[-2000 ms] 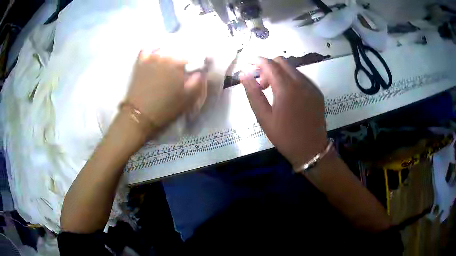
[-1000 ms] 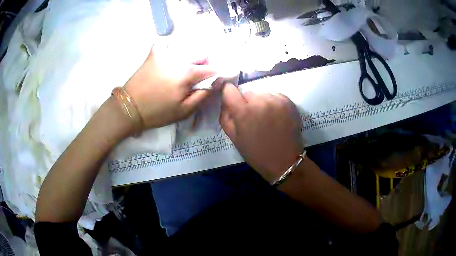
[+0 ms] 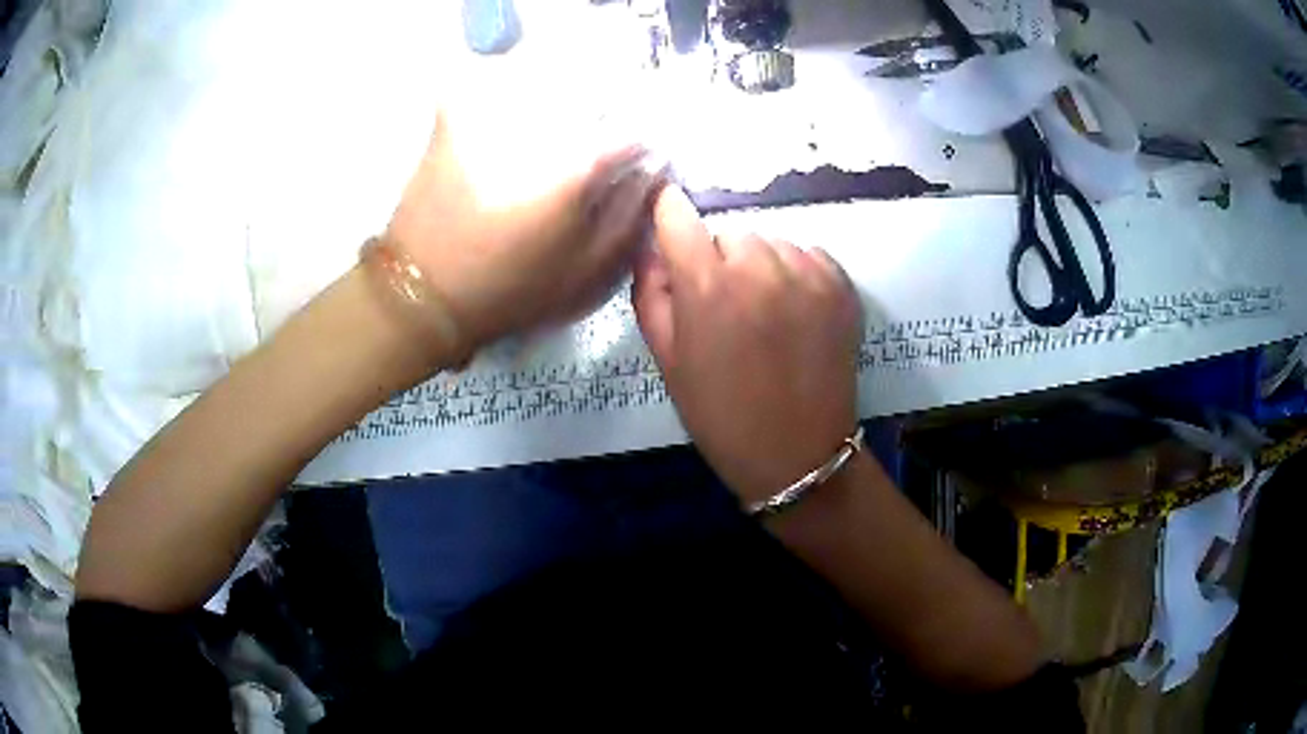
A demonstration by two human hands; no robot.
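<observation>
My left hand (image 3: 523, 237) and my right hand (image 3: 753, 337) meet at the fingertips over the white machine table, below the needle area. A small pale piece of cloth seems pinched between them, but it is overexposed and mostly hidden by the fingers. Large white fabric (image 3: 187, 215) lies left of and under my left hand, washed out by the light. The dark metal parts under the machine head, with a knurled metal knob (image 3: 761, 68), are above the hands at the top. The needle itself cannot be made out.
Black-handled shears (image 3: 1061, 251) lie at right, with a white strip (image 3: 989, 95) across them and a small pointed tool (image 3: 917, 55) beside them. A printed scale (image 3: 946, 341) runs along the table's front edge. A blue-grey bar (image 3: 490, 23) is at the top. White scraps (image 3: 1197, 588) hang at lower right.
Earlier my hands were apart; they came together at the fingertips and stay together. The small white piece seen between them a second ago is now mostly hidden. The view has shifted slightly.
</observation>
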